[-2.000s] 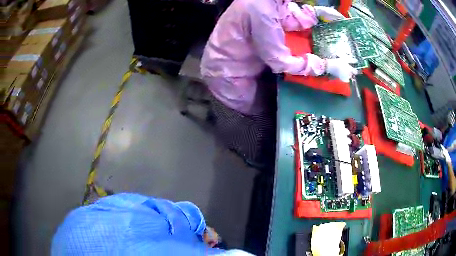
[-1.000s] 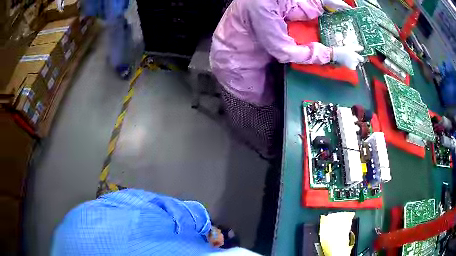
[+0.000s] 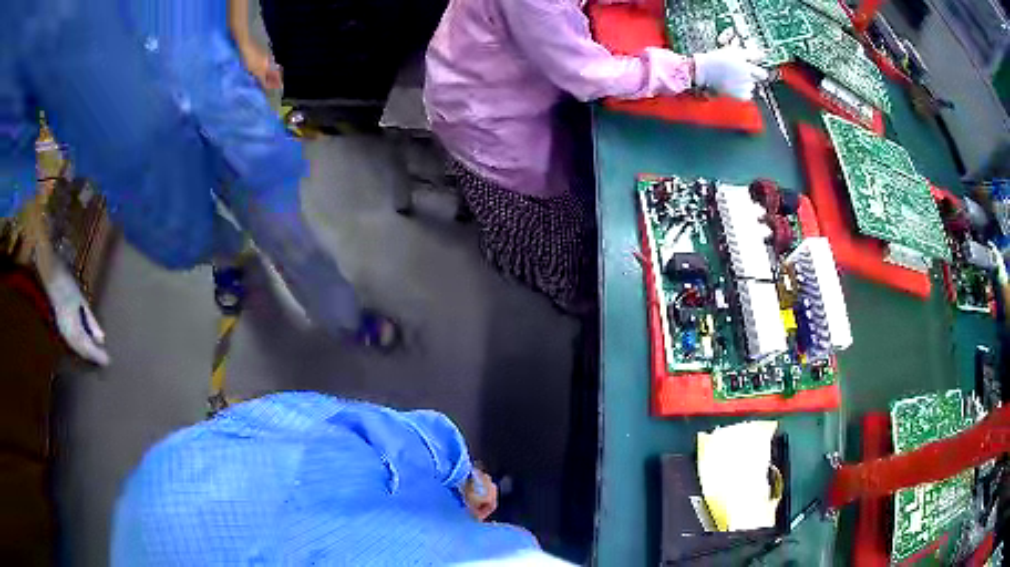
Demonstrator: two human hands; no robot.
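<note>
My left hand (image 3: 483, 494), at the end of a blue sleeve low in the picture, is small, blurred and partly hidden; its fingers and any hold cannot be told. It is left of the bench edge and apart from the boards. My right hand is out of view. Nearest on the bench, a component-side circuit board (image 3: 694, 290) with long white heat sinks (image 3: 756, 271) lies on a red foam pad (image 3: 709, 397). Below it, cream paper (image 3: 735, 478) lies on a black tray (image 3: 679, 498).
A pink-clad person's white-gloved hand (image 3: 728, 72) is at a green board (image 3: 744, 24). Another green board (image 3: 886, 183) lies on red foam. A red strap (image 3: 919, 460) crosses a lower board (image 3: 928, 518). A blue-clad person (image 3: 177, 144) stands in the aisle, left.
The view has shifted, so the bench things sit higher in the picture. The blue-clad person in the aisle appears larger and nearer. The near board has not visibly moved on its pad.
</note>
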